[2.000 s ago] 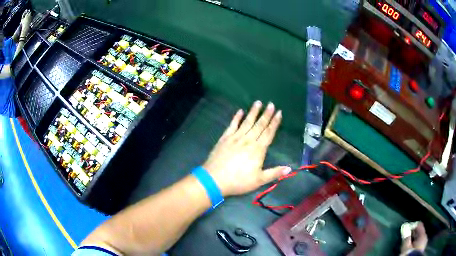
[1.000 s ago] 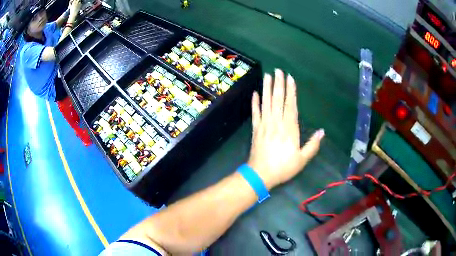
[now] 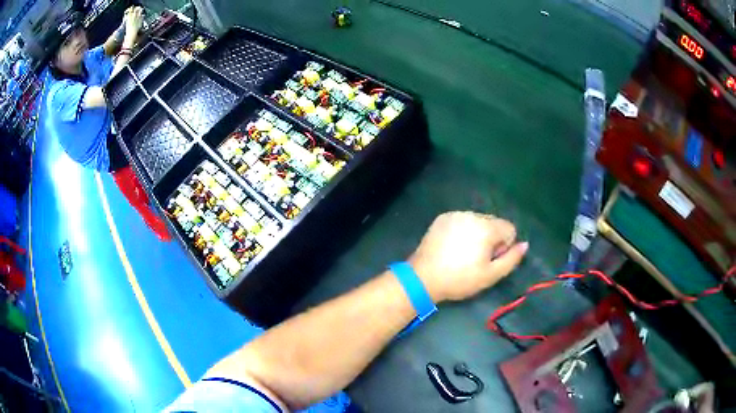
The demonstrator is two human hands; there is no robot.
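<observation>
My left hand (image 3: 466, 256), with a blue wrist band (image 3: 414, 297), is above the dark mat, right of the black compartment tray (image 3: 339, 230). Its fingers are curled in and nothing shows in it. The dark red test fixture (image 3: 529, 373) lies at the lower right, cut off by the bottom edge, with small silvery pieces in its opening. Red and black twisted wires (image 3: 537, 284) run by it. My right hand (image 3: 698, 398) is blurred and cut off at the bottom right corner; its hold is unclear. Circuit boards (image 3: 278, 165) fill several tray compartments.
A black hook-shaped item (image 3: 449, 385) lies left of the fixture. A reddish-brown meter box (image 3: 658, 153) with red digits stands at the right on a green-topped shelf. A clear strip (image 3: 591, 161) lies beside it. A person (image 3: 81, 105) in blue is beyond the tray, at the upper left.
The view has swung left, so the tray and fixture sit further right. My left hand has gone from spread fingers to curled ones and dropped away from the tray's edge.
</observation>
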